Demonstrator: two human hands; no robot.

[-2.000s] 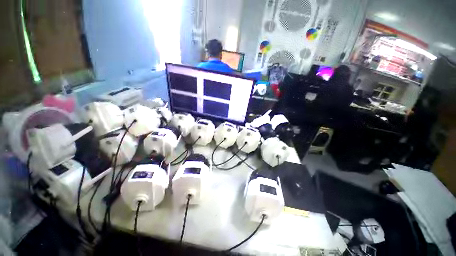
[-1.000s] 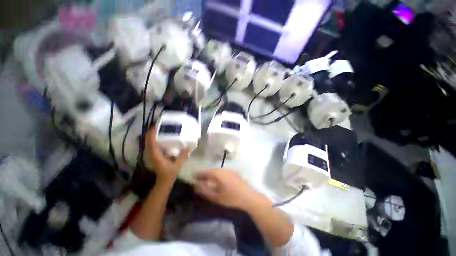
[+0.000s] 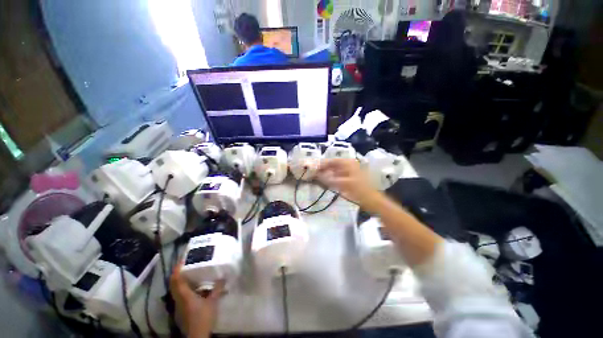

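Observation:
White security cameras stand in rows on the white table (image 3: pixel 330 290). My left hand (image 3: pixel 193 298) holds the near-left camera (image 3: pixel 213 254) around its base; the camera's black ball points away from me. My right hand (image 3: pixel 342 177) is stretched over the table at the back row, beside a small white camera (image 3: pixel 305 160). Its fingers are blurred, and I cannot tell whether they hold anything. Another camera (image 3: pixel 280 237) stands in the middle with its lead running to the near edge. A camera on the right (image 3: pixel 378 251) is partly hidden by my right forearm.
A monitor (image 3: pixel 264 102) with four dark tiles stands behind the cameras. Black leads tangle at the left. A black mouse pad (image 3: pixel 413 201) lies at the right, with a black bin (image 3: pixel 502 231) beyond it. A person in blue (image 3: pixel 254 46) sits behind the monitor.
The view has lifted, showing the monitor fully. My right hand has moved from the near edge forward to the back row. My left hand remains on the near-left camera.

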